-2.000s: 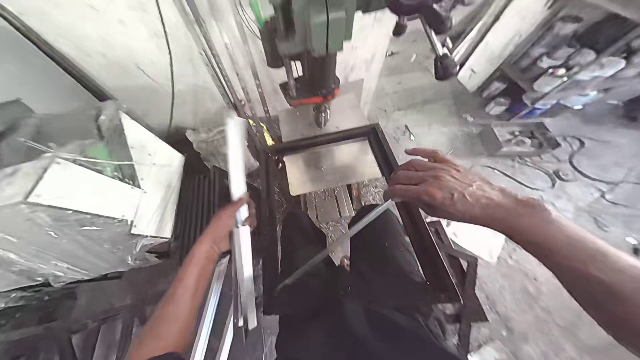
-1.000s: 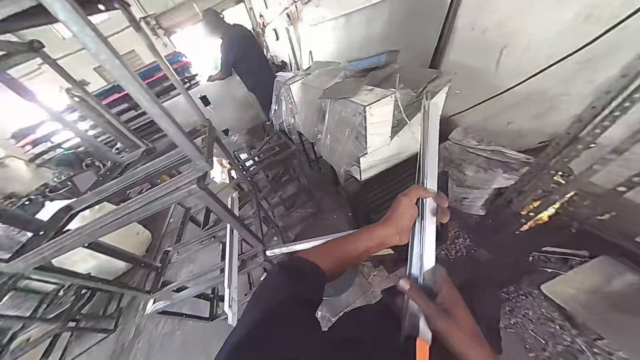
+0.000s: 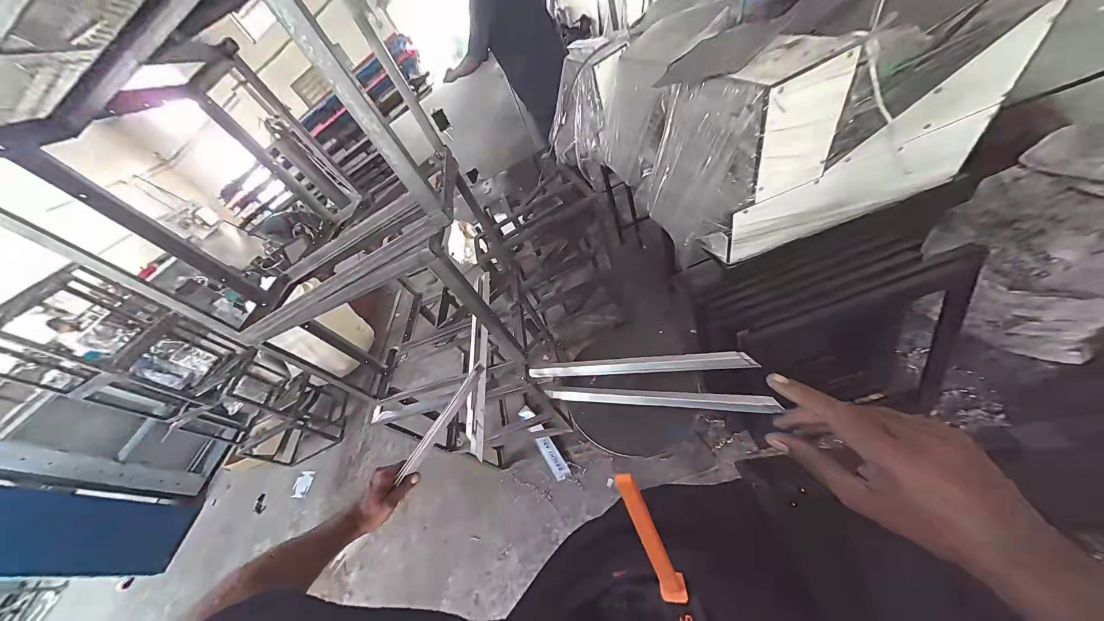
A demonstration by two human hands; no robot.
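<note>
My left hand (image 3: 384, 496) grips the near end of a thin metal strip (image 3: 442, 424), whose far end meets another upright metal strip (image 3: 479, 371) beside the steel frames. My right hand (image 3: 871, 457) has its fingers spread, the tips close to the mitred ends of two silvery metal profiles. The upper profile (image 3: 642, 365) and the lower profile (image 3: 664, 399) lie roughly side by side over a dark round surface (image 3: 630, 431). Whether the fingertips touch the lower one cannot be told. An orange strip (image 3: 647, 535) lies against my dark clothing.
Welded steel frames (image 3: 345, 267) rise at the left and centre. Plastic-wrapped panels (image 3: 699, 147) stand at the upper right, above a stack of dark frames (image 3: 819, 319). A person (image 3: 517, 52) stands at the back beside a pale sheet (image 3: 496, 116). A blue panel (image 3: 86, 530) is at lower left.
The view has swung far from the drill press toward the frames. My hands, together on long light-coloured profiles a second ago, are now apart; the right is off them, the left holds a thin strip.
</note>
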